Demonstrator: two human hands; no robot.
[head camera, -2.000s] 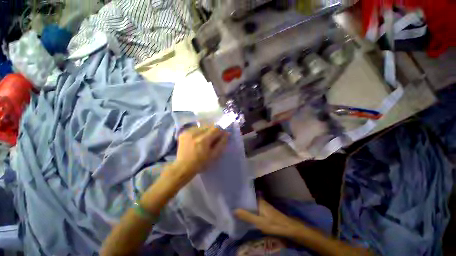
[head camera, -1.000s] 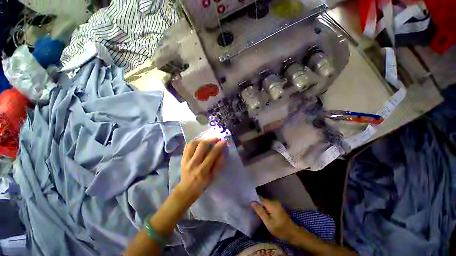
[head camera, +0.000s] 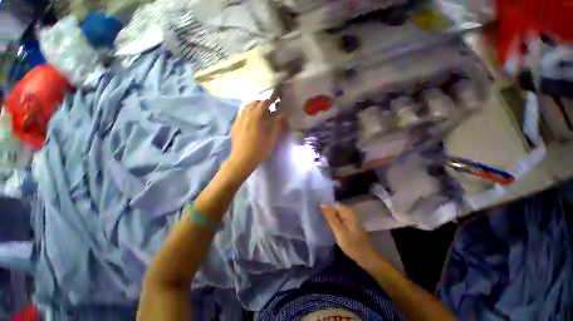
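A light blue-grey garment piece (head camera: 292, 210) lies over the machine's front left edge and hangs toward my lap, near white under the lamp. The overlock machine (head camera: 317, 105) is blurred, with its needle area (head camera: 311, 150) brightly lit. My left hand (head camera: 256, 133) is left of the needles, fingers bent at the cloth's upper part; its grip is hidden. My right hand (head camera: 345, 233) has its fingertips at the cloth's right edge, below the needles; blur hides whether it pinches the cloth.
A large heap of blue-grey cloth (head camera: 125, 182) fills the left. Thread snips (head camera: 480, 169) and a white strip (head camera: 533, 164) lie right of the machine. Dark blue-grey pieces (head camera: 509, 257) are at lower right. A red bag (head camera: 39, 103) and striped cloth (head camera: 188, 28) are at upper left.
My left hand has moved up and away from beside the needles. My right hand has moved up along the cloth edge. The cloth is more bunched, and the view has shifted.
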